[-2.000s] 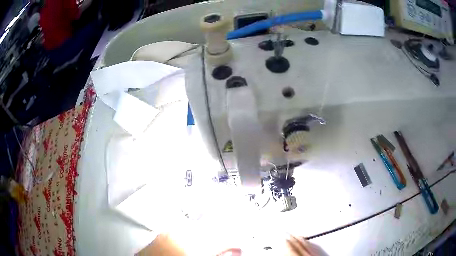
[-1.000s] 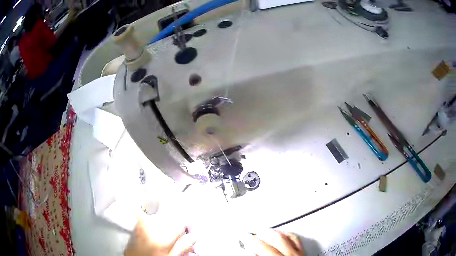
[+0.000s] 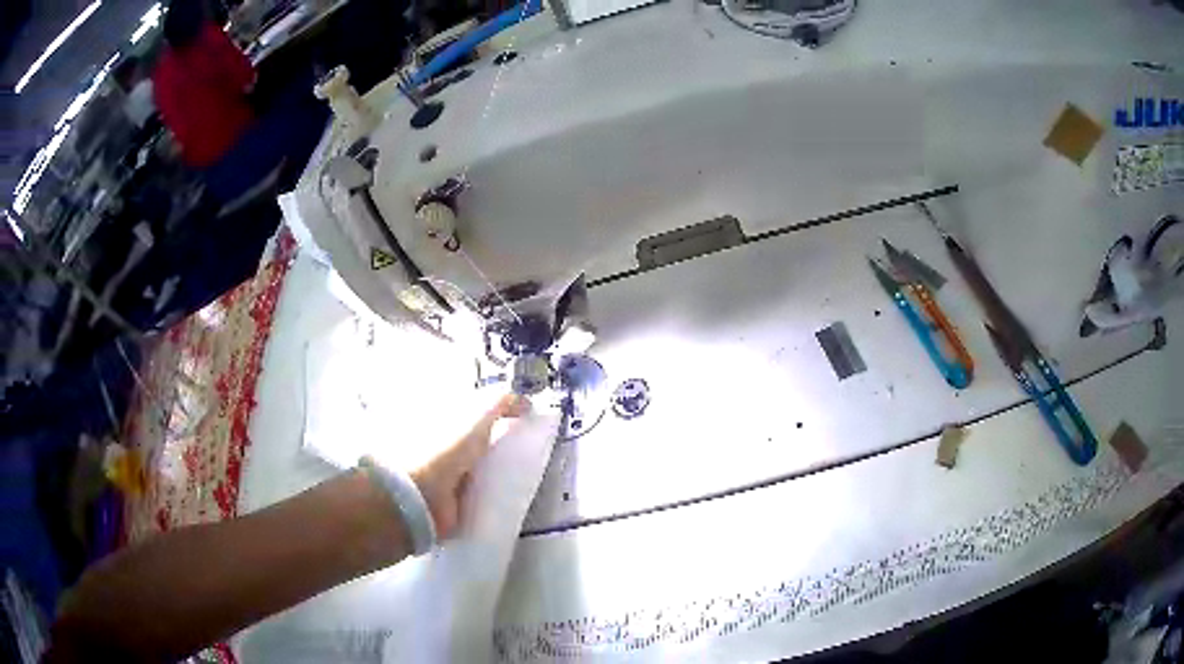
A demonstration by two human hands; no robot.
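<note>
My left hand (image 3: 465, 470), with a pale band at the wrist, reaches in from the lower left. Its fingertips are close to the presser foot (image 3: 530, 374), at the upper left edge of a white fabric strip (image 3: 500, 532). The hand holds the strip, which runs from the needle area down past the front of the bed; glare washes out its top end. My right hand is not in view.
The sewing machine head (image 3: 623, 156) spans the back. Right of the needle lie a metal plate (image 3: 841, 350), orange-and-blue snips (image 3: 928, 324) and a long dark tool with a blue end (image 3: 1019, 344). A red-patterned board (image 3: 195, 415) is at left. A person in red (image 3: 201, 91) is behind.
The view has shifted right. My left hand has moved up to the presser foot. My right hand has left the picture. The fabric strip now shows clearly below the needle.
</note>
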